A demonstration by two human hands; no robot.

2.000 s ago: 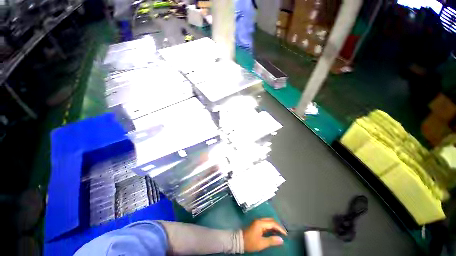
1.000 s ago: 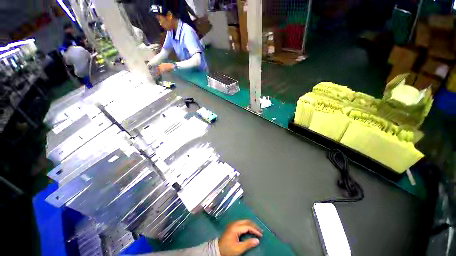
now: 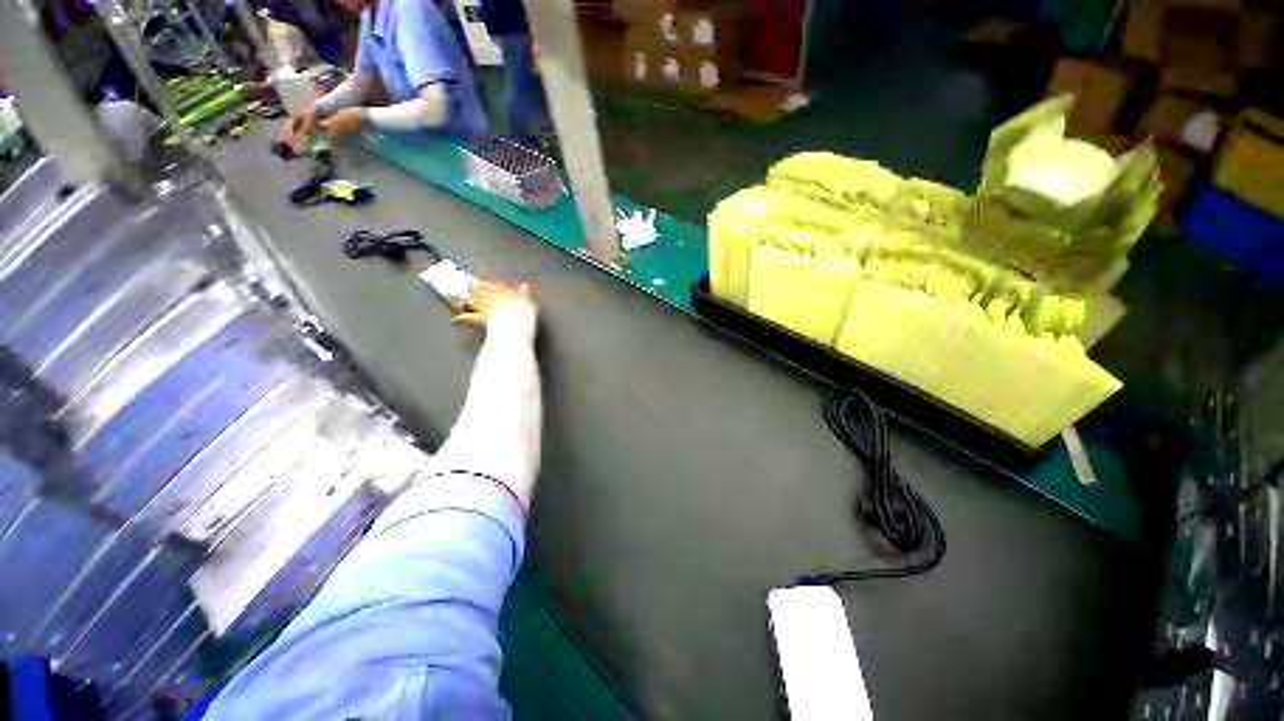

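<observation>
My left hand reaches far out over the grey belt. Its fingers are at the near end of a small whitish circuit board, and they hide that end. Whether they grip it cannot be told. A black cord lies beyond the board. A slim white power supply unit lies on the belt at the bottom, cut off by the frame edge. Its coiled black cord lies above it. My right hand is not in view.
Stacked metal shells fill the left. A black tray of upright yellow insulating sheets stands along the far belt edge. A post and silver metal box are beyond. Another person works farther up.
My left hand has moved from beside the near stacks, out across the belt to the small board. The view has shifted right, and the white unit appears farther left.
</observation>
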